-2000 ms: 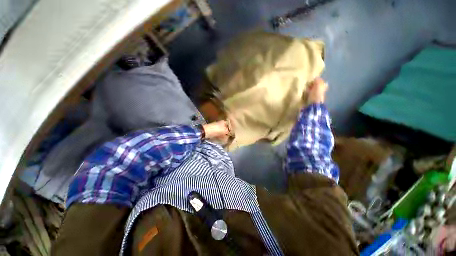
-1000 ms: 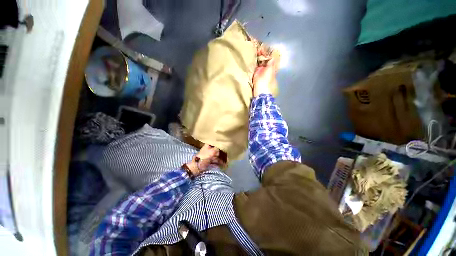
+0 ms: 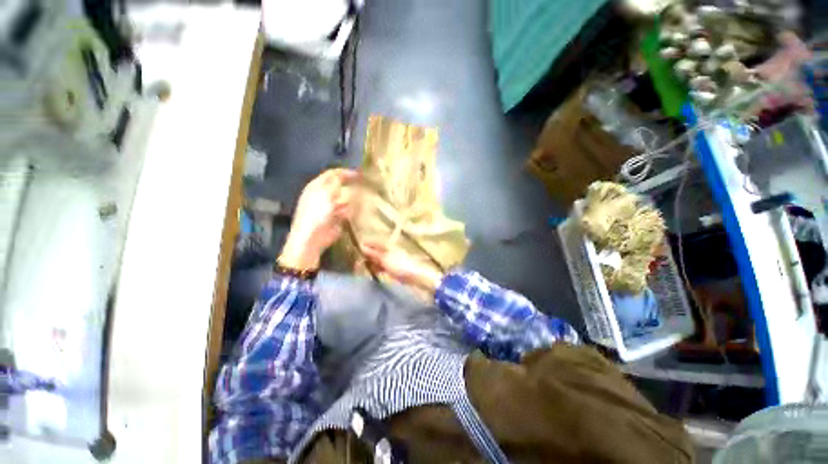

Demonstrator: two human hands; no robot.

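Observation:
A khaki bundle of cut pieces (image 3: 404,168) is held over my lap, with layered edges showing at its far end and loose folds spreading to the right. My left hand (image 3: 322,213) grips its left side from above. My right hand (image 3: 404,267) holds the near side, low on the folds. The cloth between the hands is bunched, and some fingertips are blurred or hidden by it.
A white machine table (image 3: 186,181) with a wooden edge runs along the left. On the right are a white basket (image 3: 592,313) with a ruffled khaki bundle (image 3: 625,231) and blue cloth, a cardboard box (image 3: 572,149), a blue-edged table (image 3: 726,227) and green sheeting (image 3: 536,41).
The khaki cloth was a broad flap between spread hands; it is now narrower and gathered. Both hands have come closer together near my lap. The view has turned, bringing the basket more into sight.

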